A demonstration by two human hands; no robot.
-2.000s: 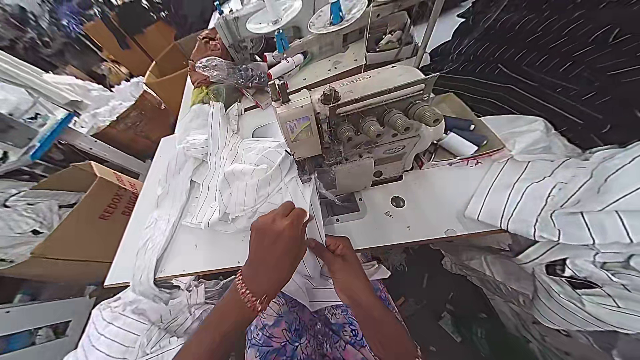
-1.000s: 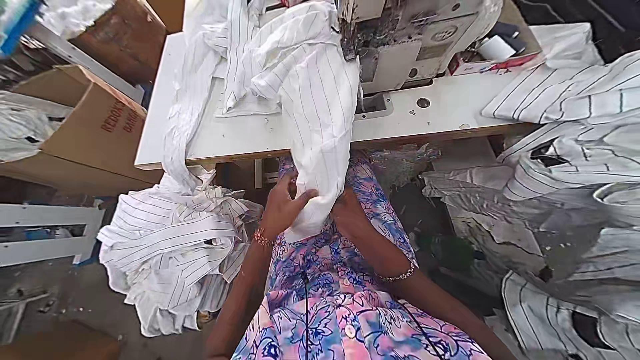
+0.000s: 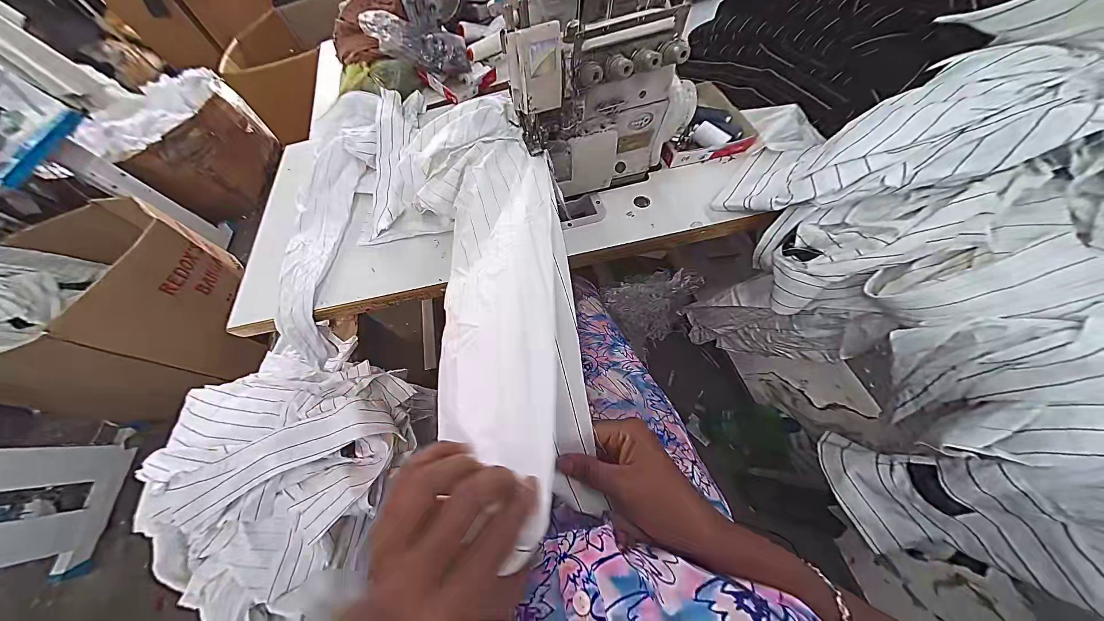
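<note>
A white fabric piece with thin dark stripes (image 3: 504,328) stretches from the overlock sewing machine (image 3: 604,112) over the table's front edge and down to my lap. My right hand (image 3: 634,474) pinches its right edge between thumb and fingers. My left hand (image 3: 448,526), blurred, is at the lower left edge of the same piece with fingers curled; whether it grips the cloth cannot be made out. The cloth's upper end lies at the machine's needle area, where its exact position is hidden. More striped cloth (image 3: 388,172) lies bunched on the table.
A heap of striped cloth (image 3: 267,466) hangs and piles left of my lap. Large striped pieces (image 3: 975,259) are stacked at the right. An open cardboard box (image 3: 129,310) stands at the left. The white table (image 3: 259,259) has a wooden front edge. A small box with thread spools (image 3: 711,138) sits behind the machine.
Two seconds ago both hands were up close to the machine's front; now they are down at my lap, with the cloth drawn out long between them and the machine.
</note>
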